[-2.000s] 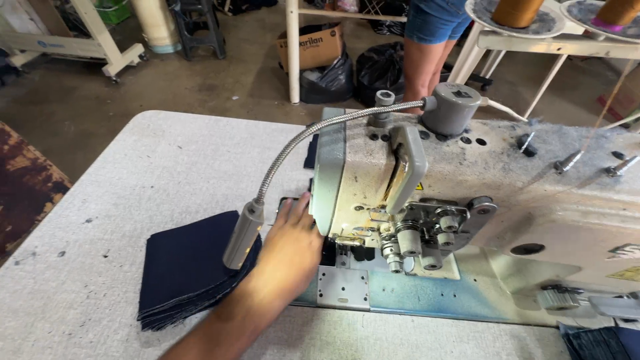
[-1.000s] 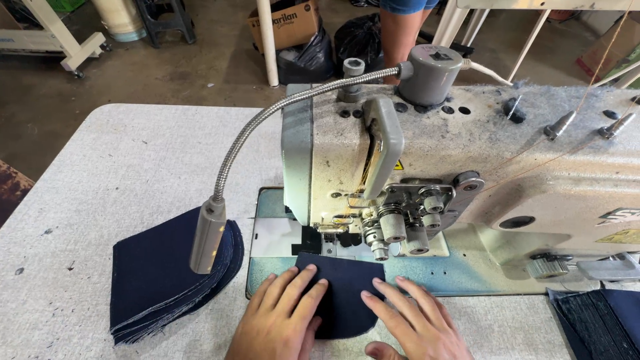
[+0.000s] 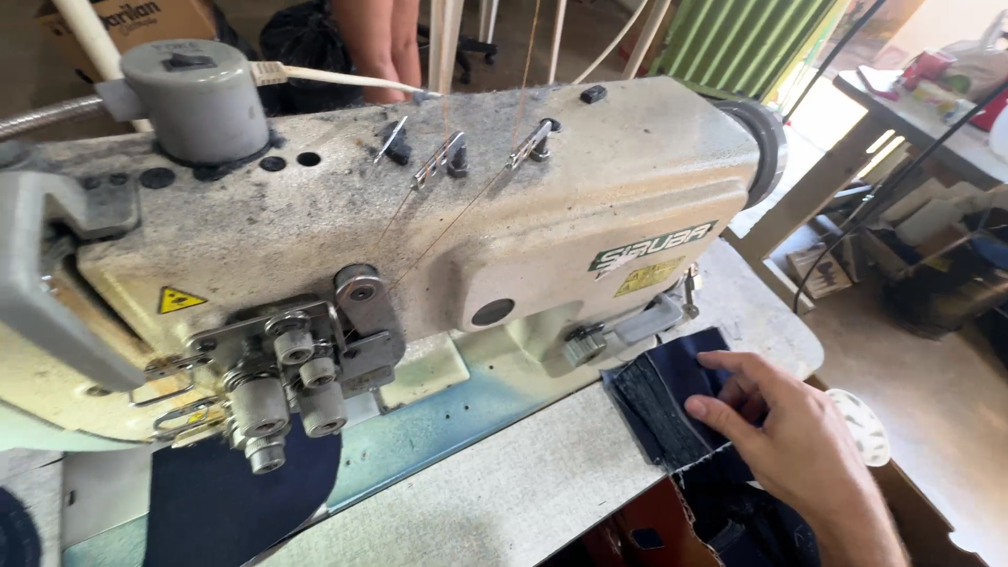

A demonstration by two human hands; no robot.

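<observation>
A Siruba industrial sewing machine (image 3: 425, 213) stands on a pale tabletop. Under its needle area, at lower left, lies a dark blue fabric piece (image 3: 236, 496) with a rounded corner. My right hand (image 3: 787, 425) is at the right, over a stack of dark blue denim pieces (image 3: 661, 402) at the table's front edge. Its thumb and index finger are apart and touch or nearly touch the top of the stack; whether they grip a piece I cannot tell. My left hand is out of view. Part of another dark fabric stack (image 3: 16, 528) shows at the lower left edge.
A cardboard box (image 3: 921, 504) holding dark fabric is below the table edge, beside a white patterned round object (image 3: 858, 425). Threads run down to the machine's top guides. Behind stand a person's bare legs (image 3: 370, 47), black bags and a carton. Another table (image 3: 929, 118) is at upper right.
The view has swung right. One second ago both my hands lay on the fabric piece at the needle area; now my right hand is at the right-hand stack and my left hand is out of view.
</observation>
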